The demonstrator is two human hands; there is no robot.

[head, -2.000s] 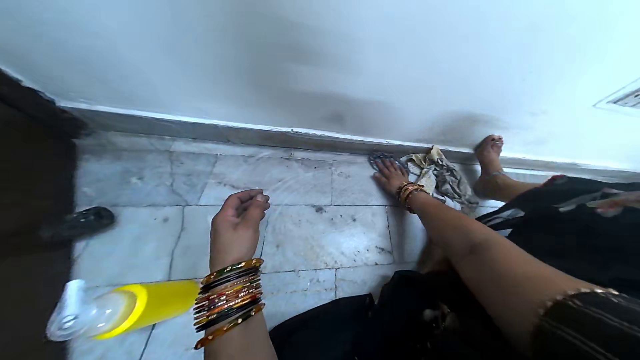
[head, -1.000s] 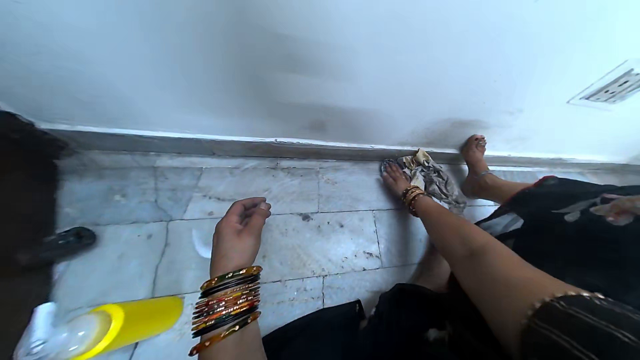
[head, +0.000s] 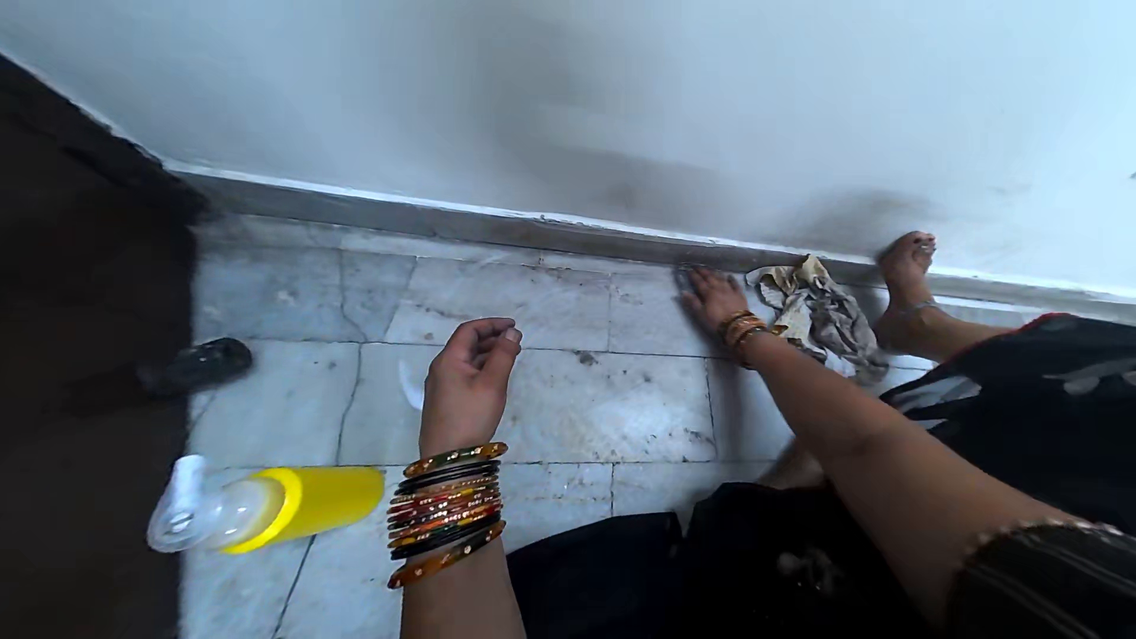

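Observation:
My left hand [head: 470,377] hovers above the marble floor, fingers curled toward the thumb, with nothing visible in it; several bangles circle its wrist. My right hand [head: 714,297] lies flat on the floor beside the skirting, fingers somewhat spread. A small dark grey thing [head: 684,277] shows at the edge of its fingers; what it is and how much lies under the hand cannot be told. Just right of that hand is a crumpled, stained grey and cream cloth [head: 839,324]. A yellow bottle with a clear top [head: 333,501] lies on its side, left of my left hand.
A white wall [head: 621,106] with smudges rises behind the grey skirting [head: 444,217]. My bare foot [head: 910,284] rests near the wall, right of the cloth. At the left, a dark rounded object [head: 209,362] lies by a dark area. Black clothing covers the lower right.
My right hand has moved left along the skirting, away from the crumpled cloth, which it overlapped earlier. My left hand keeps its curled pose. The view has shifted a little.

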